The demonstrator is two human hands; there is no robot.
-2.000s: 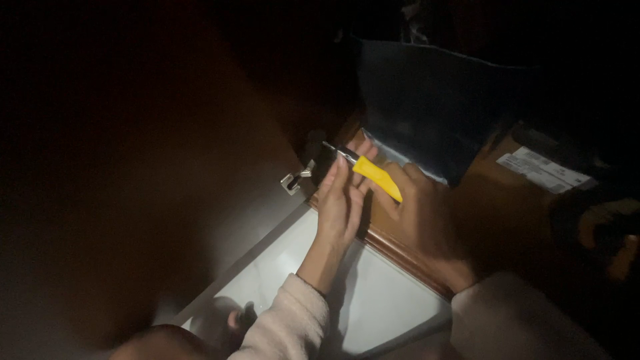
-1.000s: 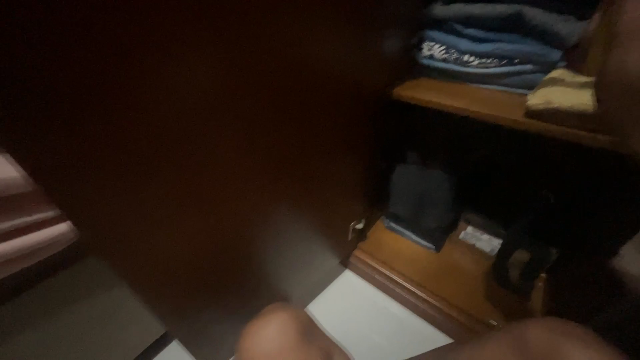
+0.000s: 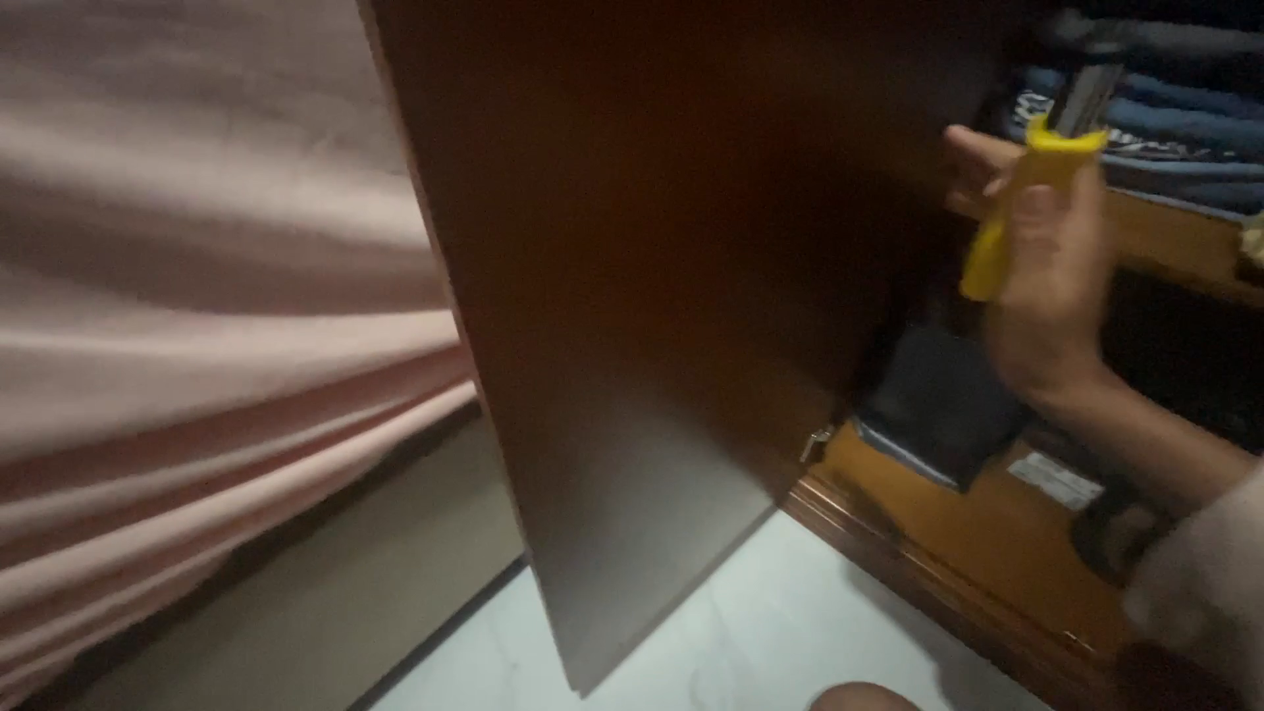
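Note:
My right hand (image 3: 1047, 247) reaches in from the right edge and is closed round the yellow handle (image 3: 997, 232) of a tool. The tool's grey metal part (image 3: 1086, 94) points up, blurred; its exact kind cannot be told. One finger extends left toward the dark brown wooden cabinet door (image 3: 632, 296), which stands open; whether it touches the door cannot be told. A metal hinge (image 3: 815, 444) shows low at the door's inner edge, below and left of my hand. My left hand is out of view.
Folded clothes (image 3: 1185, 118) lie on the upper shelf (image 3: 1175, 227). A dark pouch-like item (image 3: 938, 405) and a labelled packet (image 3: 1055, 480) are on the cabinet bottom (image 3: 978, 533). A pink curtain (image 3: 217, 296) hangs at left. Pale floor (image 3: 711, 632) and a bare rounded body part (image 3: 864, 697) show below.
Two seconds ago both hands were together at the yellow-handled tool near the low hinge. Now my right hand holds it higher up, and my left hand is out of view. The view has swung left.

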